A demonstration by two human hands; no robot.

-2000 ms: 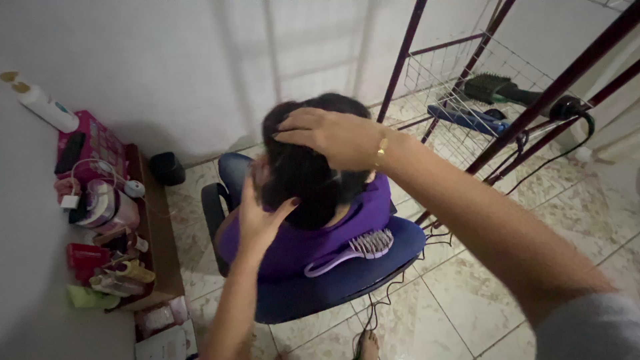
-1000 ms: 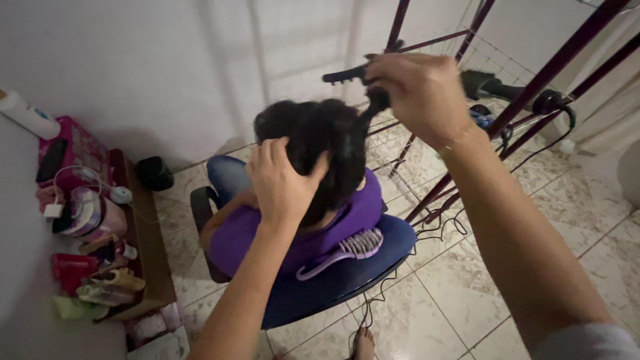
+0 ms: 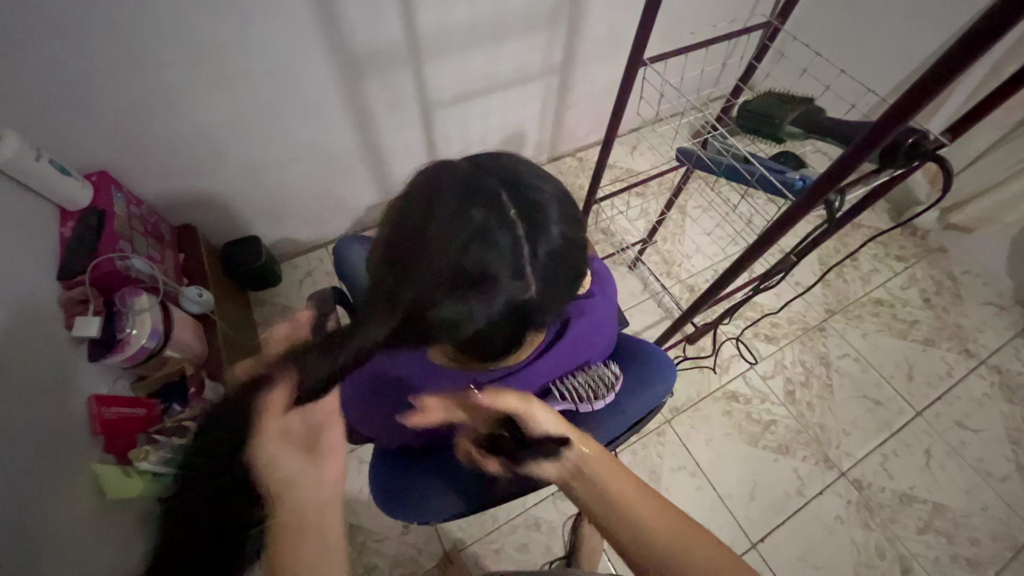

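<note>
A seated person's dark hair [image 3: 464,240] shows a parting on the right side of the head. My left hand [image 3: 296,432] is around a long gathered length of this hair, drawn out to the lower left; the hand is blurred. Beside it, behind the purple garment [image 3: 384,392], my right hand [image 3: 512,440] holds a dark object, probably a hair clip, in its palm, with some fingers extended. A lilac vent hairbrush [image 3: 588,388] lies bristles up on the blue chair [image 3: 448,488], by the person's back.
At the right, a metal rack with wire baskets [image 3: 708,316] bears a hot-air brush [image 3: 832,128] and a blue hair straightener [image 3: 744,172] with hanging cords. A wooden shelf [image 3: 212,296] with a pink box [image 3: 120,232] and bottles stands left. A black cup-like container [image 3: 252,262] is near the wall.
The hair is now drawn out to the lower left in my left hand, which was on the head before. My right hand has come down from the upper right to behind the person. The view is nearer the head.
</note>
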